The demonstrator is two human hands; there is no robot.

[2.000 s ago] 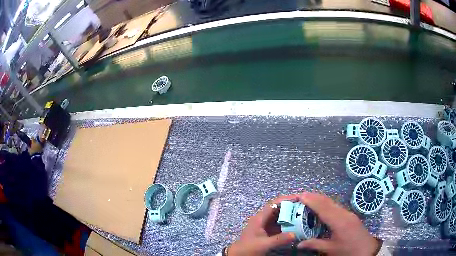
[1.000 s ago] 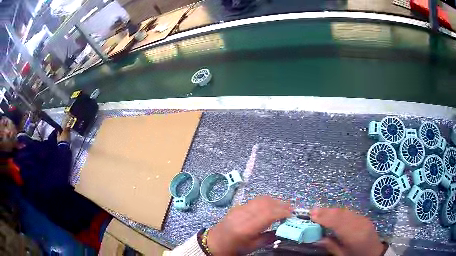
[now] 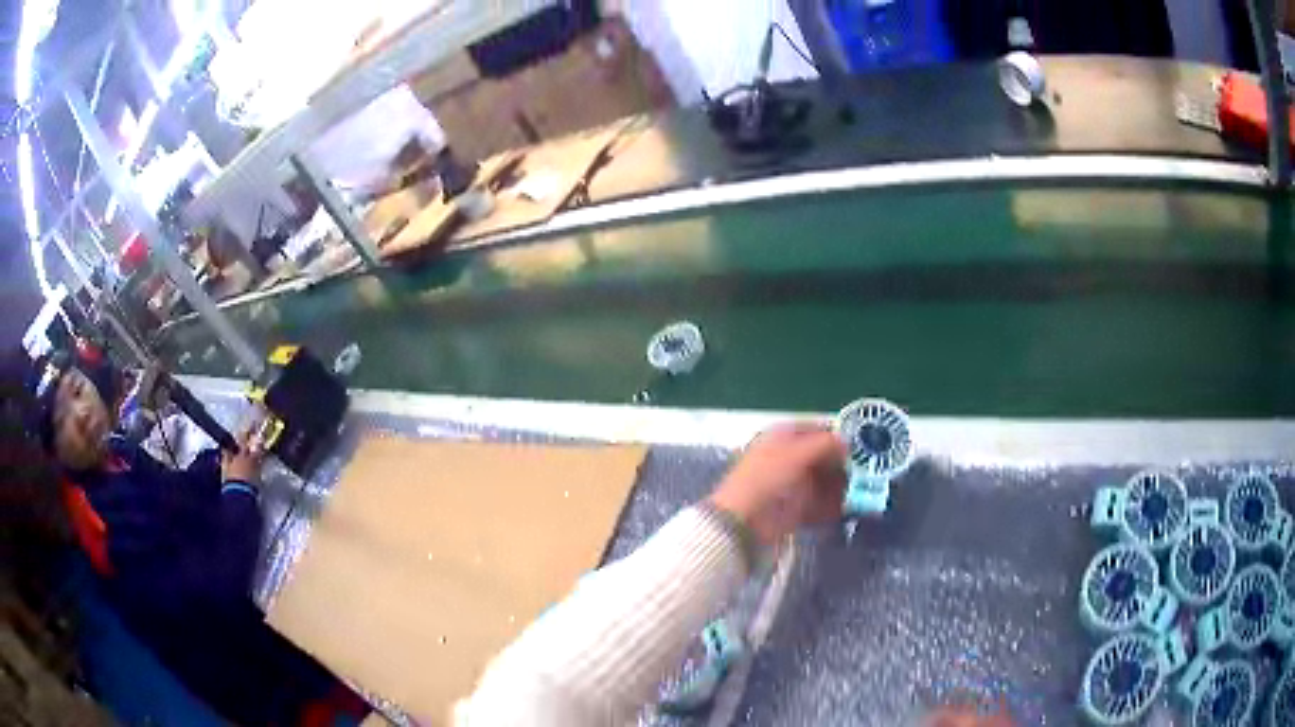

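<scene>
My left hand (image 3: 790, 483) is stretched forward and holds a teal fan head (image 3: 873, 439) at its left edge. The fan head's spoked grille faces me, its square neck points down, and it is over the white belt rail. Only a blurred bit of my right hand (image 3: 973, 716) shows at the bottom edge; its fingers cannot be made out. A teal housing ring (image 3: 699, 676) lies on the bubble wrap, largely hidden by my left sleeve. Many teal fan heads (image 3: 1121, 587) lie clustered at the right.
A tan cardboard sheet (image 3: 462, 561) lies on the bench at left. A pale spoked part (image 3: 676, 348) sits on the green belt (image 3: 966, 334) beyond the white rail (image 3: 1023, 440). A person (image 3: 156, 526) sits at far left beside a black and yellow object (image 3: 303, 405).
The fan head has moved from between both hands near me to the rail in my left hand. My right hand has dropped almost out of view. The camera view has tilted up.
</scene>
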